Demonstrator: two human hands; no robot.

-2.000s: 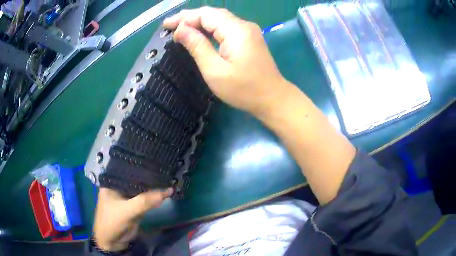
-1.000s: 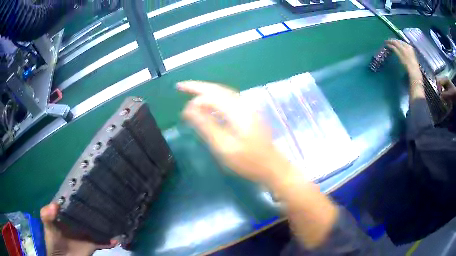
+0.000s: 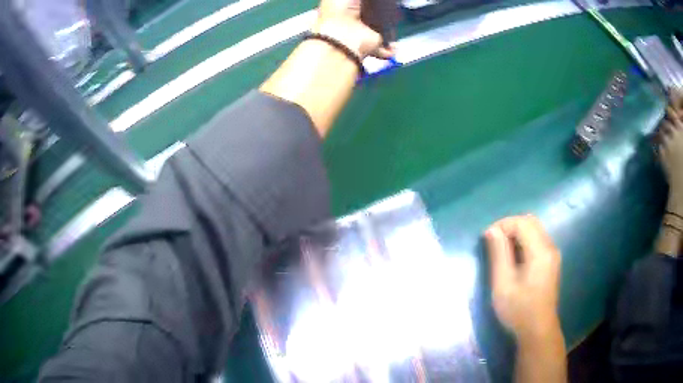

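My left arm reaches up and forward across the view. My left hand [image 3: 355, 28], with a dark band at the wrist, is shut on a dark finned housing [image 3: 380, 19] at the top edge; the picture's edge cuts off both. My right hand [image 3: 527, 273] is low at right of centre, with bent fingers and a gap beside the thumb. It looks empty.
A shiny clear blister tray [image 3: 442, 340] with reddish lines lies below centre, partly behind my sleeve. Another ported housing [image 3: 601, 116] stands at right, near another person's hand [image 3: 670, 142]. Metal rails [image 3: 217, 63] run across upper left.
My left hand has carried the housing from lower left to the top of the view. My right hand has moved right and down. The view has swung right; the bins are out of sight.
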